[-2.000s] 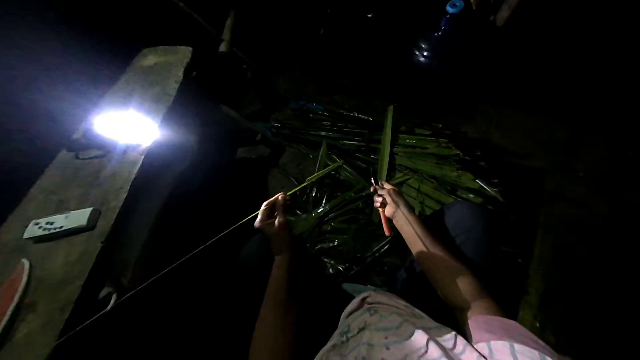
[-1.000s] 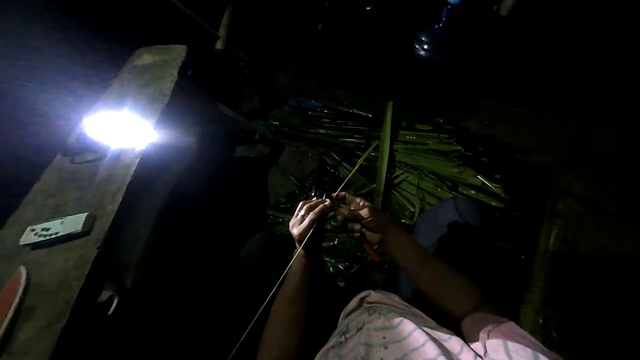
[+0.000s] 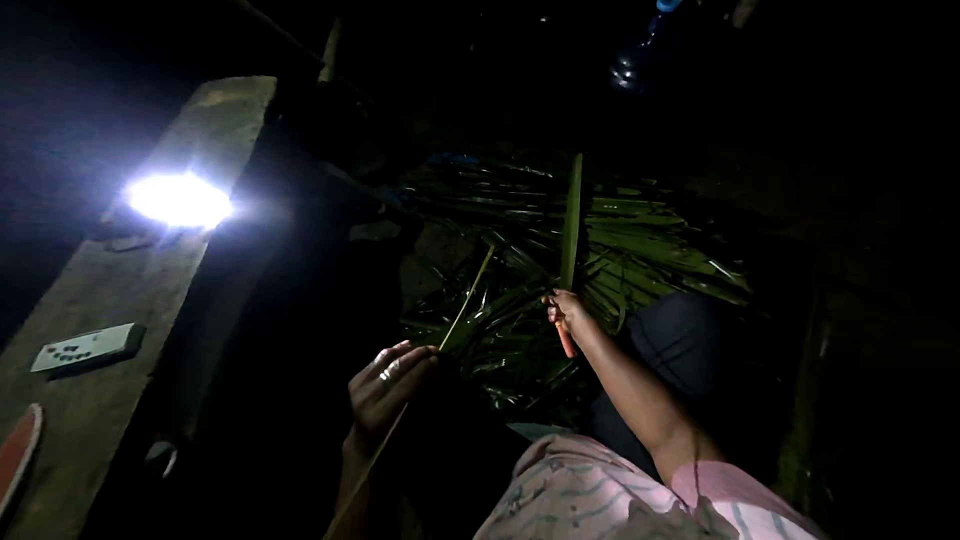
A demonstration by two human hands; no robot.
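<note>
My left hand (image 3: 390,386), with a ring on one finger, pinches a long thin leaf midrib (image 3: 469,301) whose tip points up and right; its other end trails down past the wrist. My right hand (image 3: 566,311) is closed around an orange-red handle (image 3: 566,340), probably a knife's; the blade cannot be made out. A green leaf strip (image 3: 572,225) stands upright just above that hand, and whether the fingers hold it too is unclear. Behind and below both hands lies a pile of long green palm leaves (image 3: 645,236).
On the left, a wooden plank (image 3: 150,300) carries a glaring lamp (image 3: 180,201), a white remote control (image 3: 86,349) and a red rounded object (image 3: 19,450) partly cut off. A clear plastic bottle (image 3: 630,67) with a blue cap is at the back. Much around is dark.
One second ago my hands were together at the thin midrib. Now they are apart: the left has moved down and left with the midrib, the right lies by the upright leaf strip.
</note>
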